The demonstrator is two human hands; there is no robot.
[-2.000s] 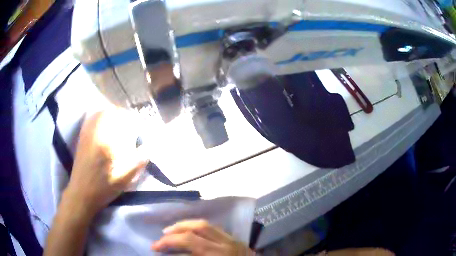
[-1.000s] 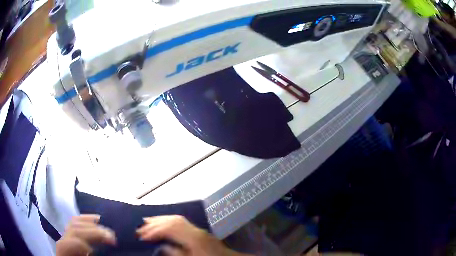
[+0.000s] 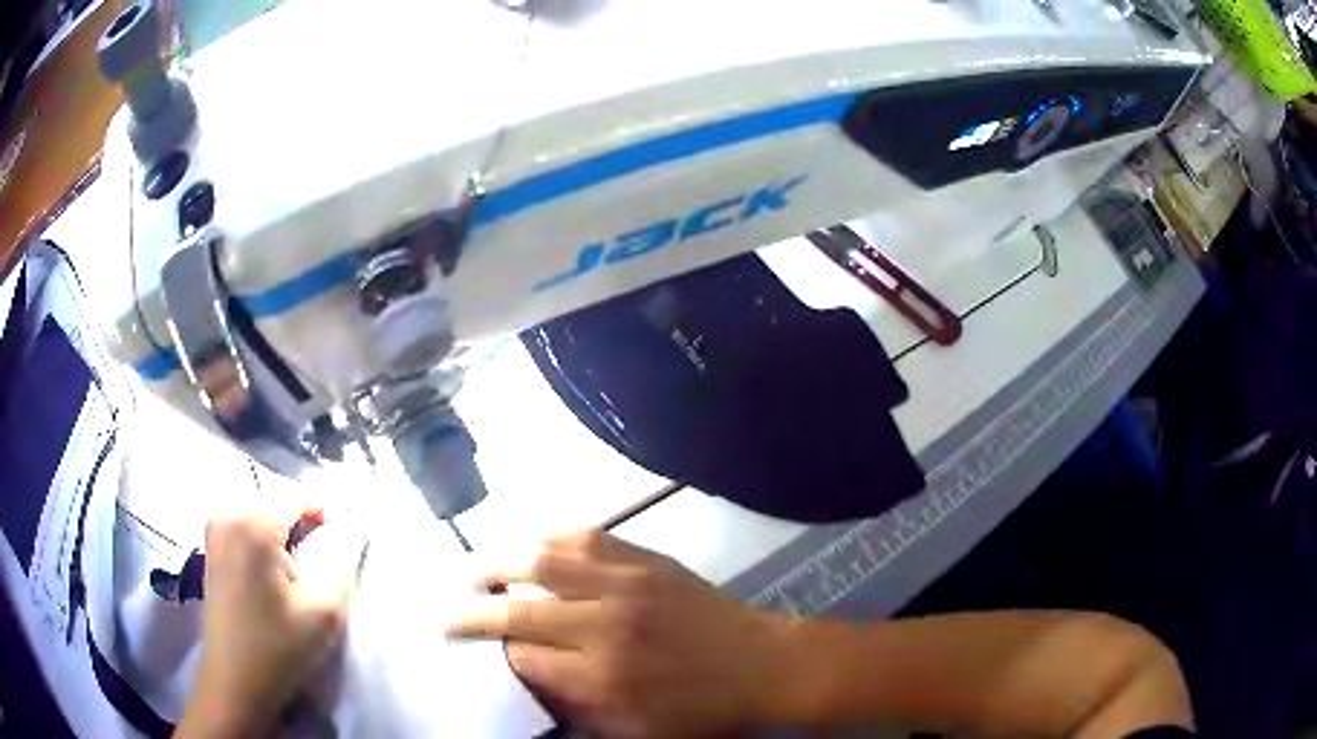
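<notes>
A pale garment panel (image 3: 412, 657) lies below the needle area, strongly overexposed. My left hand (image 3: 267, 614) is curled at its left side, beside a small red-and-dark spot; its fingertips are washed out, so its grip is unclear. My right hand (image 3: 621, 621) holds the panel's right edge, fingers bent over the cloth, with a small dark bit at the fingertips. The sewing machine head (image 3: 275, 361) is just above and behind my hands. A stubby grey cylinder (image 3: 441, 462) hangs right of the needle area. Needle and presser foot are lost in glare.
Navy curved pieces (image 3: 737, 390) lie under the machine arm. Red-handled snips (image 3: 910, 300) lie behind them, beside a slim metal hook (image 3: 1046, 248). A ruler tape (image 3: 997, 426) runs along the table's near edge. Dark and pale cloth (image 3: 51, 433) is piled at left.
Both hands have moved up towards the needle area, the right one further right. The dark piece they held in front is no longer visible; pale cloth is between them. The view has shifted slightly.
</notes>
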